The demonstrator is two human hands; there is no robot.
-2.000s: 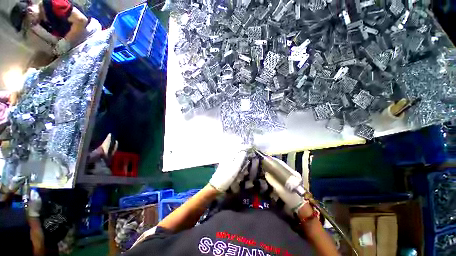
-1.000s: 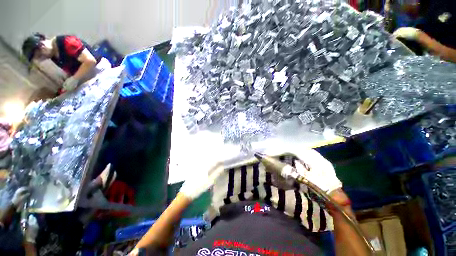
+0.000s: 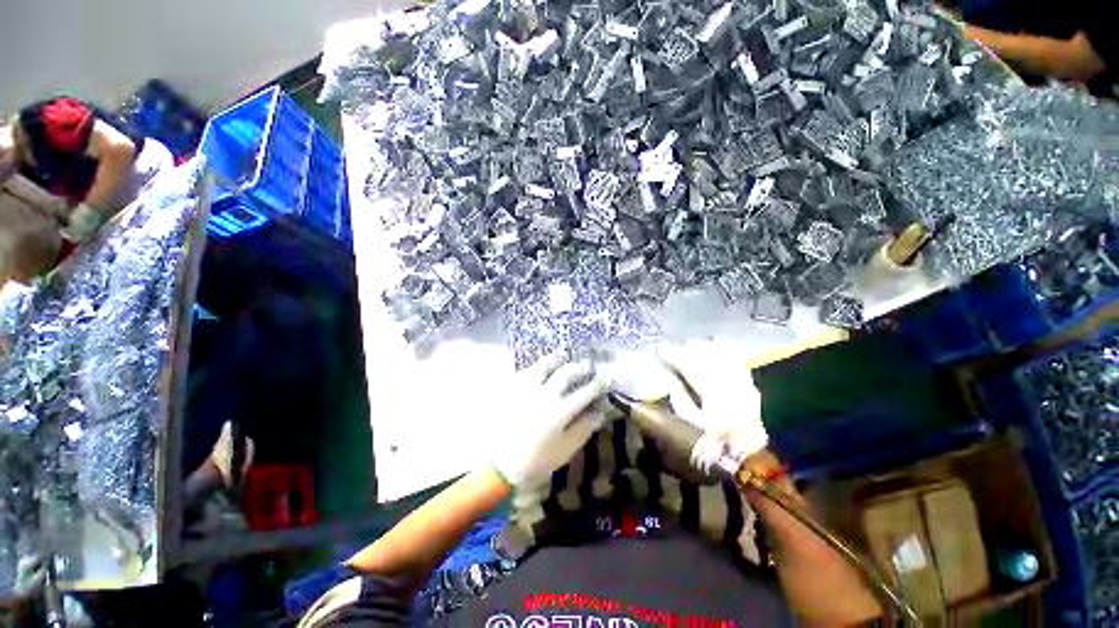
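The air screwdriver [image 3: 663, 429] lies along the palm side of my right hand [image 3: 722, 399], its narrow dark tip pointing up and left toward my left hand. My gloved left hand [image 3: 549, 423] is at the near table edge, fingers curled close to the tool tip; whether it holds a part cannot be made out. My right hand's fingers reach to the table edge beside the tool. A pile of tiny silver screws or pins [image 3: 577, 315] lies just beyond both hands. The large heap of grey metal blocks [image 3: 638, 147] lies behind it on the white table [image 3: 423, 417].
A yellow-brown cylinder [image 3: 908, 243] lies right of the heap, beside glittering small parts [image 3: 1019, 172]. A blue crate [image 3: 276, 160] stands left. Another person [image 3: 74, 160] is at the left bench; another person's arm [image 3: 1037, 52] shows top right. A carton [image 3: 926, 540] stands lower right.
My hands were apart a second ago and have come closer together at the table edge. The tool remains with my right hand. The view has shifted, and the arm at top right has moved.
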